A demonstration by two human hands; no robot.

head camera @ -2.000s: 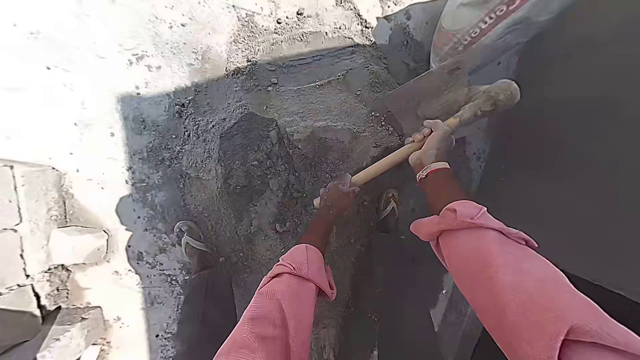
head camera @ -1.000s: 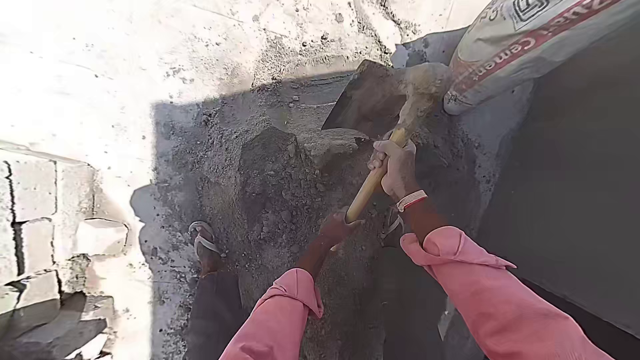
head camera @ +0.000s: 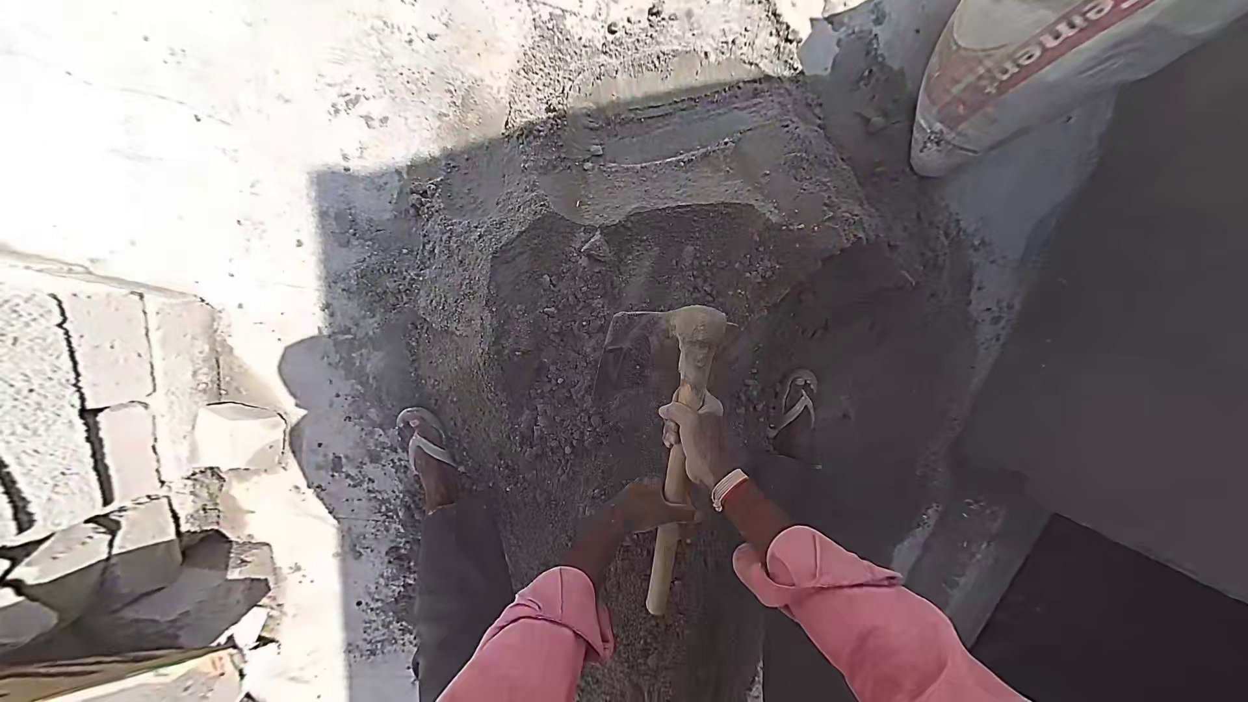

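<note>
A hoe with a wooden handle [head camera: 661,570] points up and slightly right between my feet. My left hand [head camera: 655,505] grips the handle lower down, its butt end sticking out below. Above it, my right hand [head camera: 698,439], with a pale band at the wrist, is closed round the handle near the head. The hoe's crusted head [head camera: 698,327] is over the heap of grey sand or dry mortar mix [head camera: 575,322]; its blade, to the left, is blurred against the heap. The heap spreads between my sandalled feet and beyond them.
A cement bag [head camera: 1004,73] lies at the top right. Concrete blocks [head camera: 112,351] are stacked at the left, with broken pieces [head camera: 146,551] below them. A sandal [head camera: 429,444] is at the heap's left, another [head camera: 797,400] at its right. A dark flat surface [head camera: 1141,322] fills the right side.
Both hands have brought the hoe back toward my body. Its head was near the cement bag and is now between my feet. The handle has swung from slanting right to nearly straight ahead.
</note>
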